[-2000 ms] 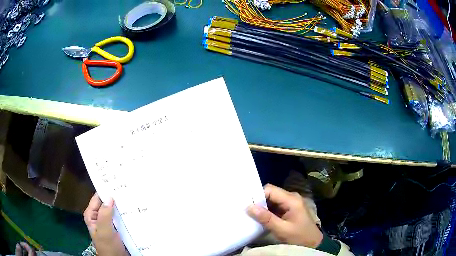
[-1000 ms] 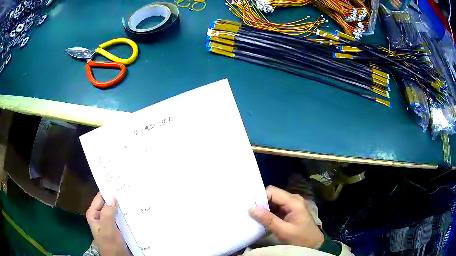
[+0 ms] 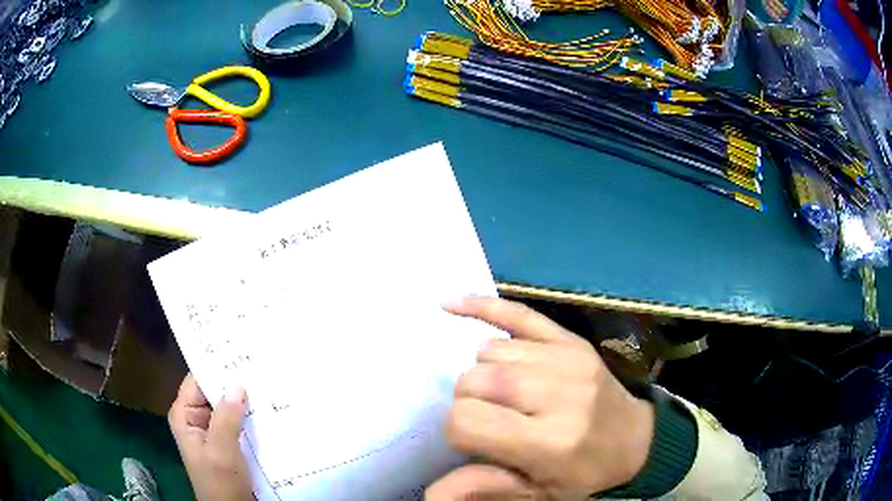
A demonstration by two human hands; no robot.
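Note:
A large white paper sheet with faint print (image 3: 342, 323) is tilted over my lap, its upper part in front of the bench edge. My left hand (image 3: 210, 440) grips its lower left edge, with the thumb on top. My right hand (image 3: 548, 401) is over the sheet's right side, index finger extended across the paper and the other fingers bent. No object shows in it. The lowest part of the sheet is cut off by the picture's bottom.
On the green bench mat (image 3: 323, 127) are scissors (image 3: 207, 135), a black tape roll (image 3: 298, 37), black strips with yellow ends (image 3: 587, 108), orange wire leads (image 3: 548, 39) and clear bags (image 3: 817, 186). Small metal parts (image 3: 34, 49) lie far left. A brown carton (image 3: 147, 342) stands below.
My right hand has left the sheet's right edge and moved up and left over the paper, index finger extended. My left hand still holds the left edge. A shoe now shows at lower left.

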